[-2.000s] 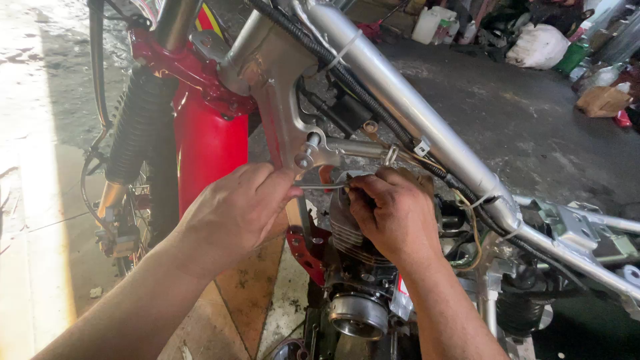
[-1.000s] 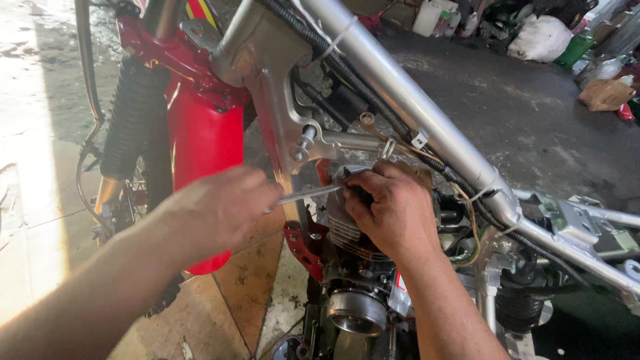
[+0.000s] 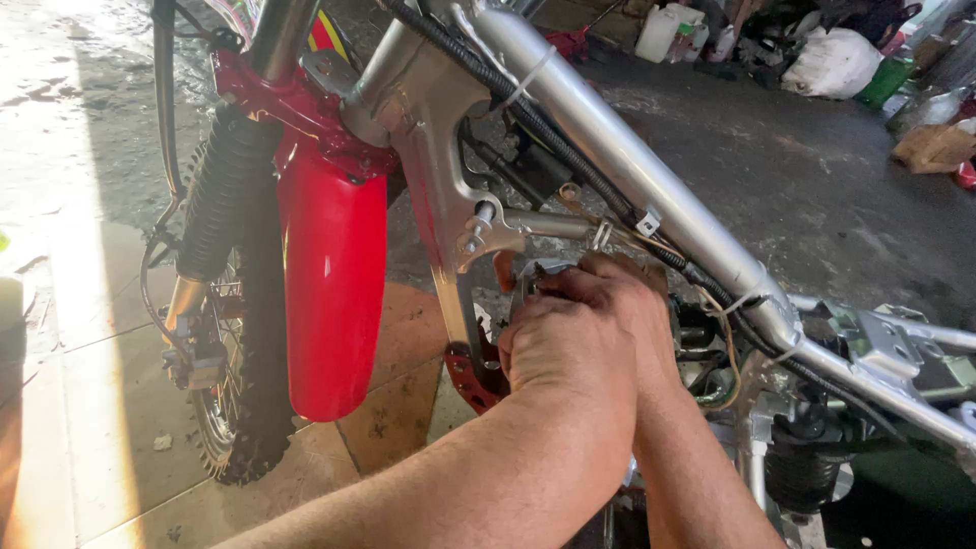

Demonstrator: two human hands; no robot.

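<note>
Both hands are together at the top of the motorcycle's engine (image 3: 526, 288), below the silver frame tube (image 3: 610, 137). My left hand (image 3: 560, 343) lies in front of my right hand (image 3: 621, 286) and covers part of it and most of the engine. The left fingers are curled, but what they hold is hidden. The right fingertips touch or pinch something at the engine's top; it cannot be made out. No wrench shows. A bolt (image 3: 479, 229) stands out of the frame bracket (image 3: 442, 152), up and left of the hands.
The red front fender (image 3: 333, 290), the fork boot (image 3: 221, 198) and the knobby tire (image 3: 263, 366) are at left. A wiring harness (image 3: 557, 149) with cable ties runs along the frame tube. A white sack (image 3: 831, 62), a cardboard piece (image 3: 932, 148) and jugs lie on the floor at upper right.
My left hand has moved right, from the left of the engine to in front of my right hand. The metal rod-like tool seen between the hands earlier is out of sight.
</note>
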